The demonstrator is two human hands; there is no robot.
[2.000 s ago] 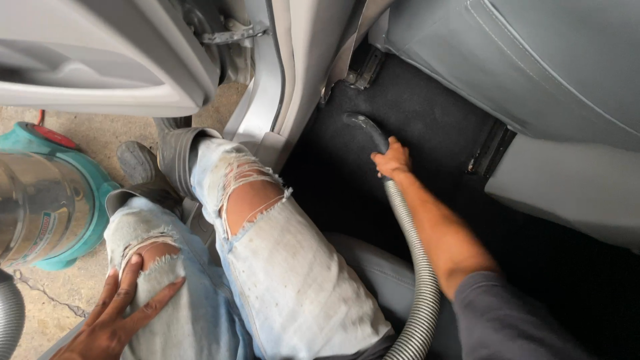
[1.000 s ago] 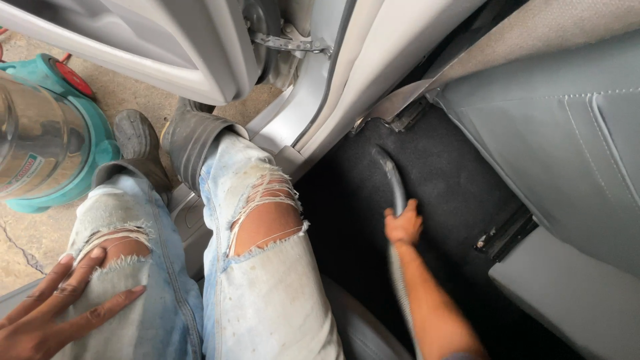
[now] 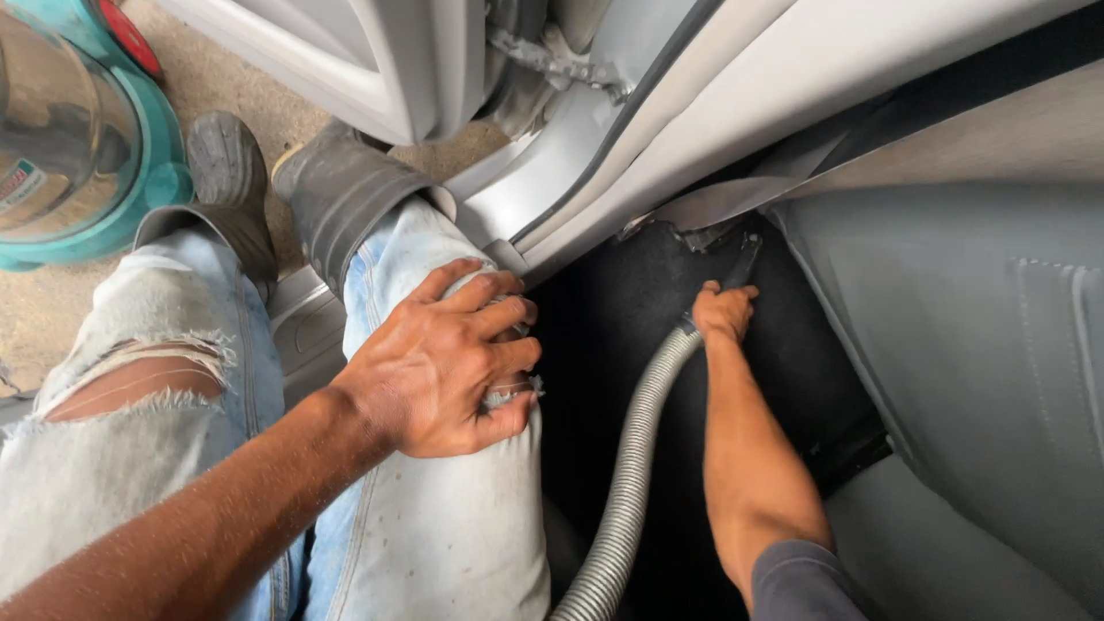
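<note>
My right hand [image 3: 724, 310] grips the dark curved wand [image 3: 743, 263] of a vacuum hose, its tip near the front end of the black floor carpet [image 3: 638, 267], by a seat mount. The ribbed grey hose [image 3: 634, 466] runs from the wand down to the lower edge of the view. My left hand [image 3: 457, 358] rests on the torn knee of my jeans [image 3: 466, 517], fingers spread and bent over it, holding nothing. The vacuum's teal and clear canister [image 3: 65, 147] stands on the concrete floor at the upper left.
An open car door [image 3: 345, 60] and its check strap [image 3: 552, 60] are at the top. The door sill [image 3: 509, 190] lies beside my dark boots [image 3: 345, 198]. A grey seat back [image 3: 957, 345] fills the right side; a seat rail [image 3: 854, 453] shows low beside it.
My left hand has moved from my left knee to my right knee. My right hand has moved the wand toward the seat mount at the front corner. The view has shifted somewhat.
</note>
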